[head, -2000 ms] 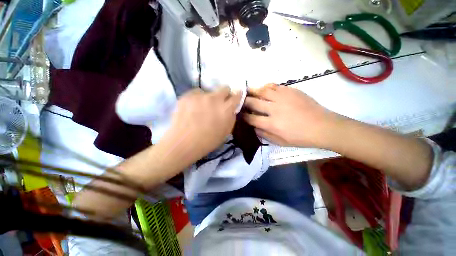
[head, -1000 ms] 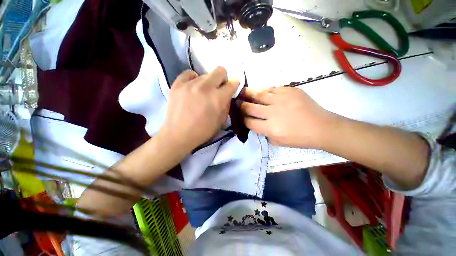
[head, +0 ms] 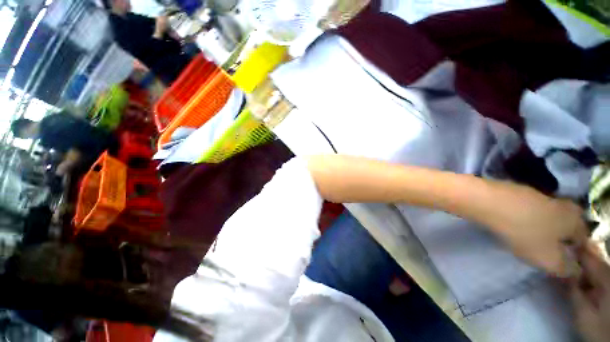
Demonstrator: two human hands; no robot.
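A large garment piece of pale grey-white cloth [head: 441, 147] with maroon areas [head: 495, 80] lies across the table at the right of the view. A dark seam line and a stitched corner show on the pale cloth. My left hand [head: 542, 230] is over the cloth at the right, its fingers bent and blurred. My right hand [head: 597, 294] is beside it, cut off by the right edge and blurred. The fingertips of both hands are close together. Whether they hold cloth cannot be told. The sewing machine needle area is not in view.
A lime green basket [head: 241, 137] holds pale and maroon cloth to the left of the table. Orange baskets [head: 100, 194] stand farther left. A yellow piece [head: 259, 67] and a white fan [head: 281, 17] are at the top. People [head: 144, 40] in dark clothes are in the background.
The view has swung to the left, bringing baskets and people into sight. The needle area and scissors have left the picture. My hands now show at the lower right.
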